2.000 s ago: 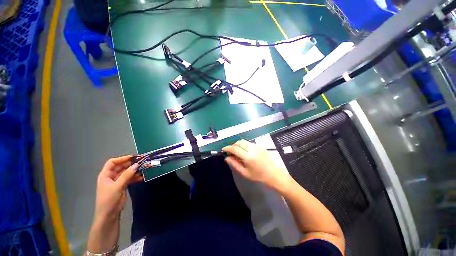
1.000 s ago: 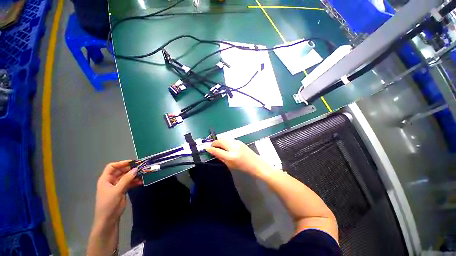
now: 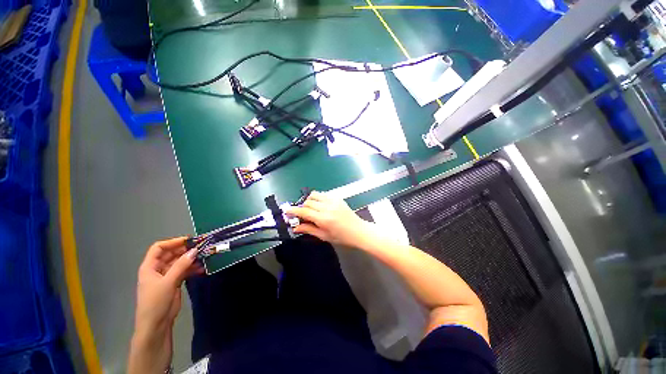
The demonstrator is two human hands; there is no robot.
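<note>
A black wire harness (image 3: 245, 229) with several branches lies along the steel rule (image 3: 372, 179) at the near bench edge. My left hand (image 3: 169, 261) pinches its connector end at the bench's near left corner. My right hand (image 3: 321, 218) has its fingers on the harness's white-tagged part, just right of the black strap (image 3: 274, 207) across the rule. The fingertips partly hide what they hold. A second dark strap (image 3: 411, 173) crosses the rule further right.
A harness pile (image 3: 292, 135) lies mid-bench, partly on a white paper sheet (image 3: 365, 124). A long black cable (image 3: 212, 79) loops behind it. A grey metal arm (image 3: 526, 77) reaches in from the right. A black mesh surface (image 3: 482, 256) is at right, a blue stool (image 3: 120, 84) at left.
My right hand has moved left along the harness to beside the strap. My left hand keeps hold of the connector end. The view has shifted slightly.
</note>
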